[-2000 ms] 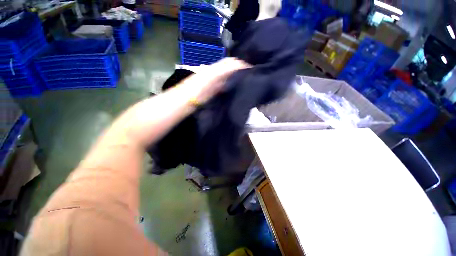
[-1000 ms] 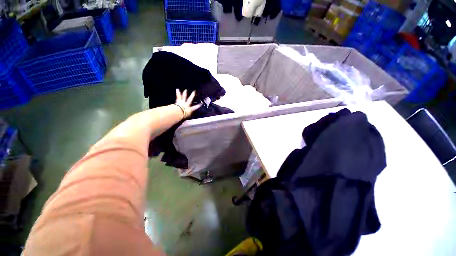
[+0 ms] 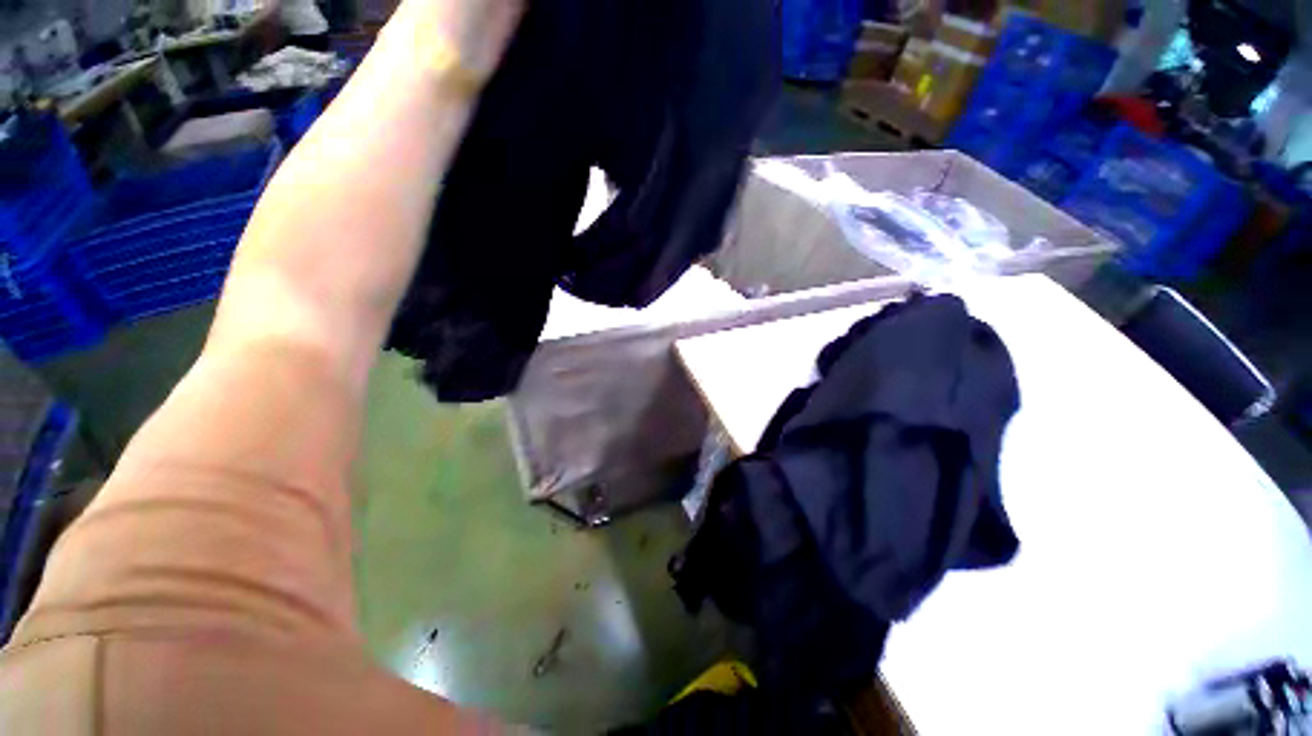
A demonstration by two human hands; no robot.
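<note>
My left hand (image 3: 482, 26) is cut off by the top edge. Its fingers do not show, but a black garment (image 3: 633, 158) hangs from it, raised above the near left end of the grey cloth bin. A second black garment (image 3: 907, 446) lies crumpled on the left part of the white table (image 3: 1094, 475) and hangs over its near edge toward my lap. My right hand is not in view.
The grey bin (image 3: 604, 417) holds white cloth and clear plastic (image 3: 921, 230). Blue crates (image 3: 173, 237) stand at the left. Small dark and pale items (image 3: 1240, 705) lie at the table's lower right. A dark chair back (image 3: 1201, 352) is at the right.
My left hand was spread on the black garment over the bin's edge. It has moved up, and that garment is now lifted with it. The garment on the table has stayed there.
</note>
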